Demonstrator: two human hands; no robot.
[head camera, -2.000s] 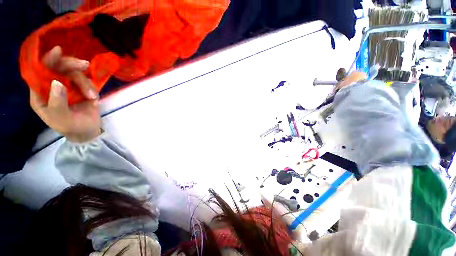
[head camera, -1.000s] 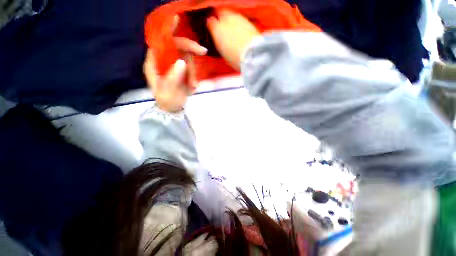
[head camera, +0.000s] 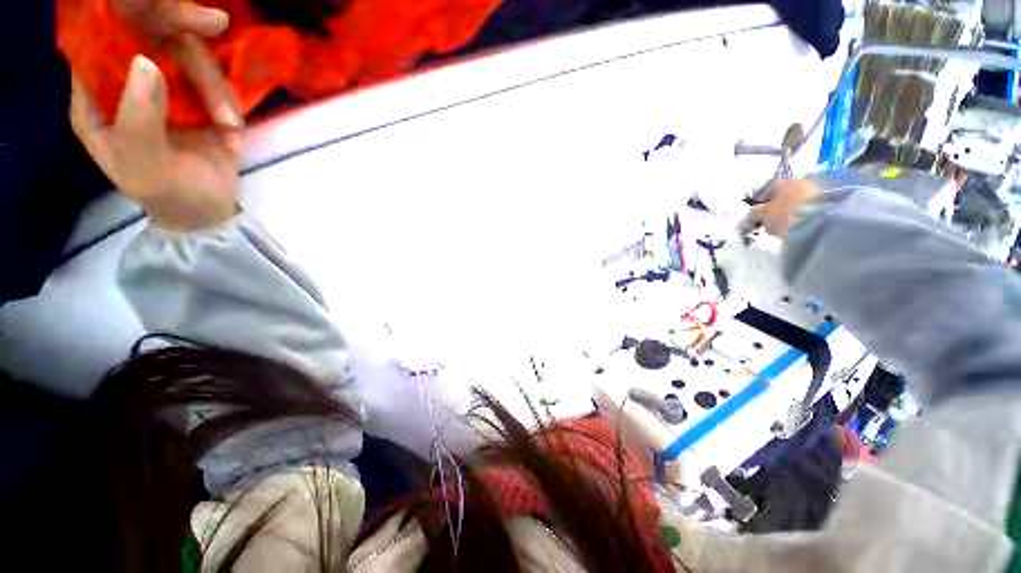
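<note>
The crinkled orange-red plastic bag (head camera: 386, 39) lies at the upper left, cut off by the top edge, with dark contents (head camera: 293, 11) in its mouth. My left hand (head camera: 168, 140) holds the bag's near left rim, fingers curled over it. My right hand (head camera: 784, 207) is at the far side of the white sewing machine (head camera: 733, 420), by its small metal parts. It is small and blurred, and I cannot tell whether it holds anything.
The white table (head camera: 448, 235) has loose dark scraps (head camera: 666, 146) near my right hand. Red-handled snips (head camera: 702, 315) lie by the machine. Navy cloth (head camera: 34, 157) is at the left. Stacked brown material (head camera: 907, 67) stands at the far right.
One second ago my right hand was in the bag's mouth; now it is away to the right by the machine. My left hand stays on the bag. The view has shifted.
</note>
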